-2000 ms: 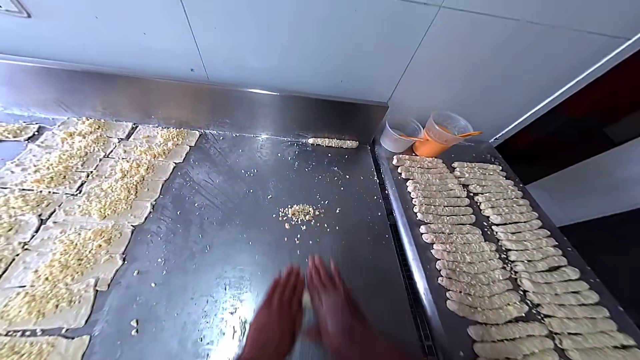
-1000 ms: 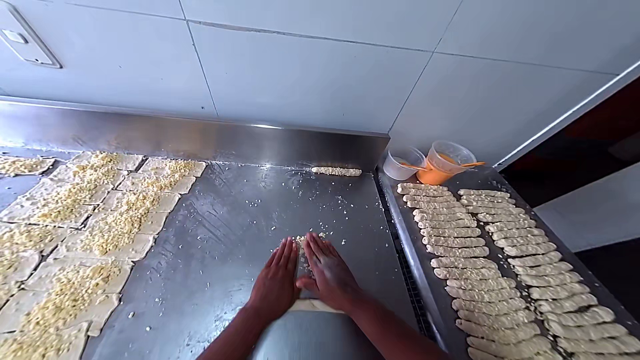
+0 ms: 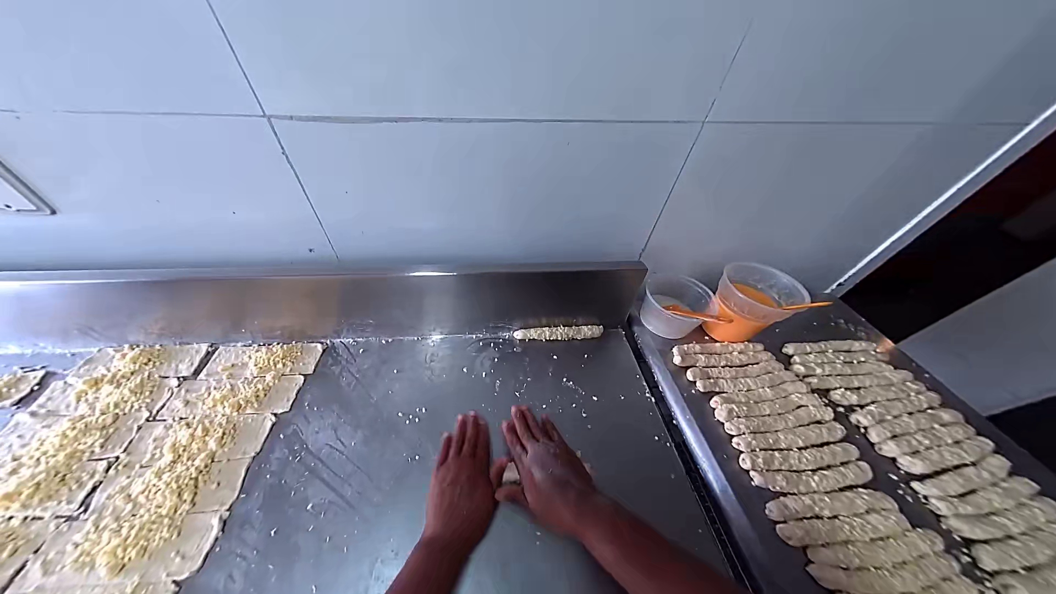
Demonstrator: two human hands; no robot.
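Note:
My left hand (image 3: 462,483) and my right hand (image 3: 546,470) lie side by side, palms down, over the steel worktop. Between and under them a piece of rolled dough (image 3: 511,473) shows in part; my right palm covers most of it, and what lies under my left palm is hidden. Beyond my fingers, one crumb-coated dough stick (image 3: 558,332) rests along the foot of the steel backsplash. To the left, flat dough squares (image 3: 216,487) lie in rows with pale yellow grated filling (image 3: 179,462) across them.
At right, a dark tray (image 3: 866,445) holds two columns of coated dough sticks (image 3: 792,436). Behind them stand a clear plastic tub (image 3: 664,318) and another with orange contents (image 3: 737,318), each with an orange utensil. A gap (image 3: 681,450) separates tray from worktop (image 3: 363,495). Crumbs are scattered about.
The small crumb pile seen in front of my hands two seconds ago no longer shows as a pile. My hands have moved forward onto that area, and dough now shows between them. The view has tilted up.

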